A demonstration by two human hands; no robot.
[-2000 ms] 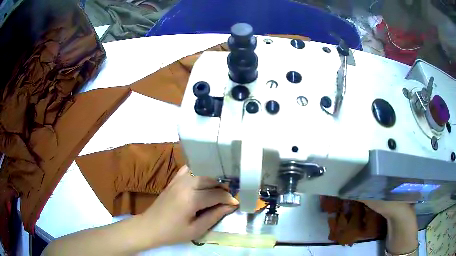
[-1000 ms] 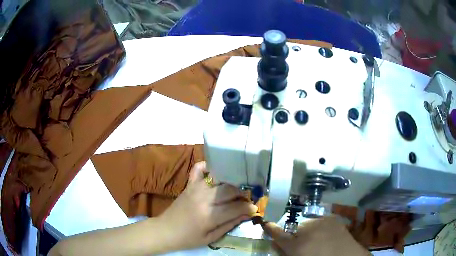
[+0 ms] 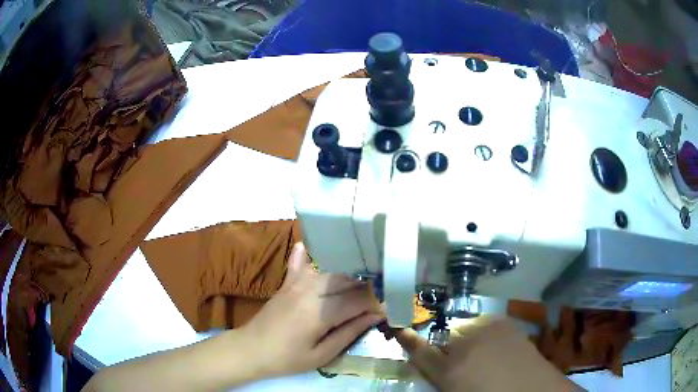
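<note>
The white sewing machine head (image 3: 428,199) stands over the work. My left hand (image 3: 310,318) lies left of the needle area, thumb and finger together on a bit of rust-brown cloth, which shows orange under the lamp. My right hand (image 3: 474,356) is at the front of the head, its fingertip at the same bit of cloth beside my left fingertips. A gathered rust-brown piece (image 3: 245,264) lies flat left of the head, puckered along a seam. The needle and presser foot are mostly hidden by the head and fingers.
A crumpled rust-brown heap (image 3: 84,153) lies at the left, with joined pieces (image 3: 268,126) running behind the head. More brown cloth (image 3: 585,337) lies under the grey control panel (image 3: 635,268) at the right. A blue thing (image 3: 413,31) is behind the white table (image 3: 229,184).
My right hand has come from under the panel at the right to the front of the needle area. My left hand stays near the needle. The view has shifted slightly.
</note>
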